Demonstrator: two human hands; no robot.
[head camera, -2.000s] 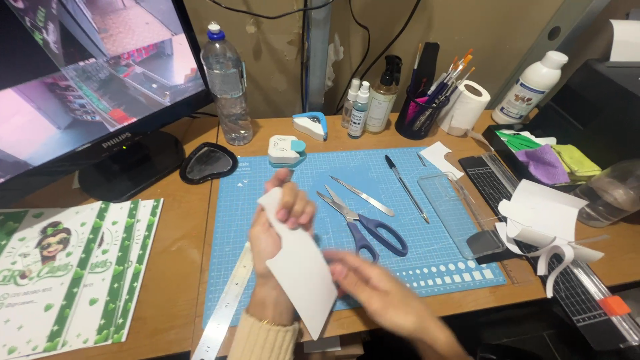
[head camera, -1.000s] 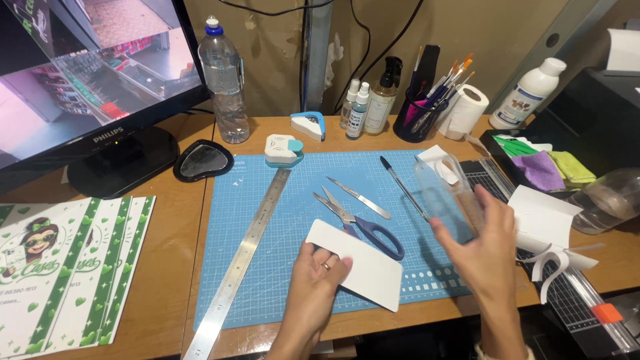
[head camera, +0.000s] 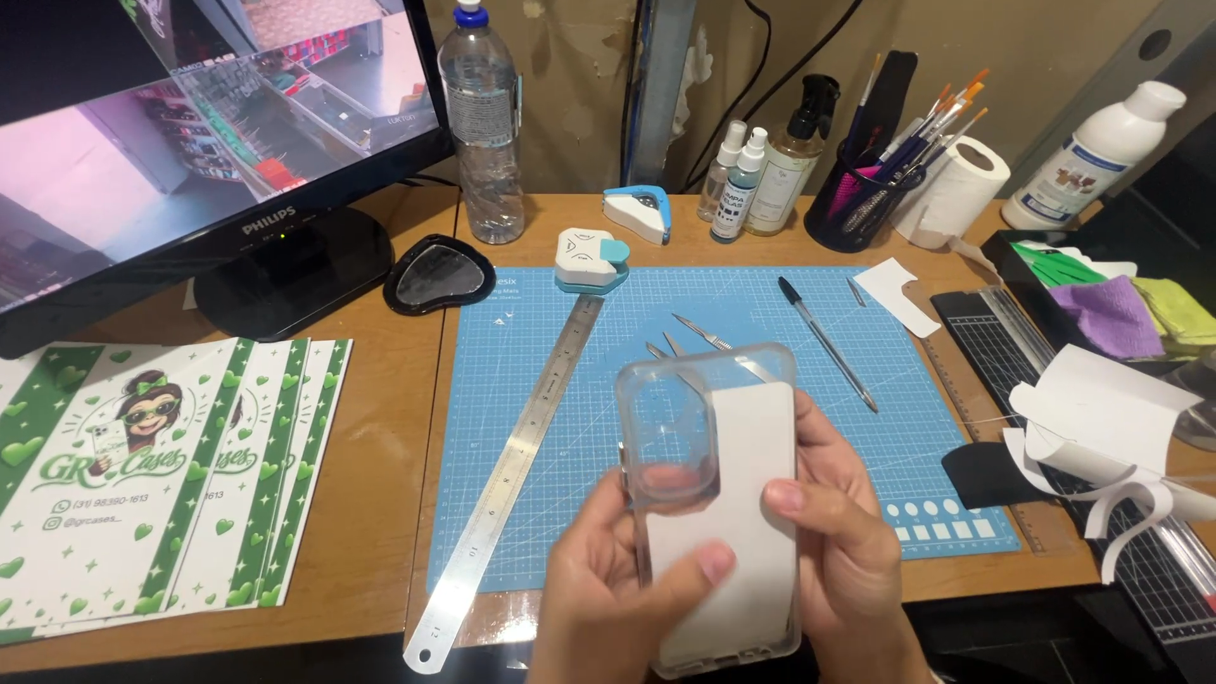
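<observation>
A clear phone case (head camera: 708, 366) is held upright between my left hand (head camera: 632, 579) and my right hand (head camera: 841, 522), above the front of the blue cutting mat (head camera: 494, 427). Inside the case lies a white paper cutout (head camera: 750, 456), shaped around the camera opening. Both thumbs press on the case's face. Behind the case, a craft knife (head camera: 701, 332) and the tips of scissors (head camera: 660, 351) show; the rest of the scissors is hidden. A steel ruler (head camera: 513, 465) lies left of my hands, and a ballpoint pen (head camera: 826, 342) lies beyond them to the right.
A white corner punch (head camera: 587, 258) and a blue-white tape dispenser (head camera: 638, 214) sit at the back, near a plastic bottle (head camera: 484, 133) and spray bottles (head camera: 736, 190). Printed green-and-white sheets (head camera: 123, 475) lie left. At right, a paper trimmer (head camera: 988, 332) bears curled paper scraps (head camera: 1092, 408).
The clear case, lying at the mat's right one second ago, is now in my hands with the white cutout inside it. My right hand has come back from the right to my left hand.
</observation>
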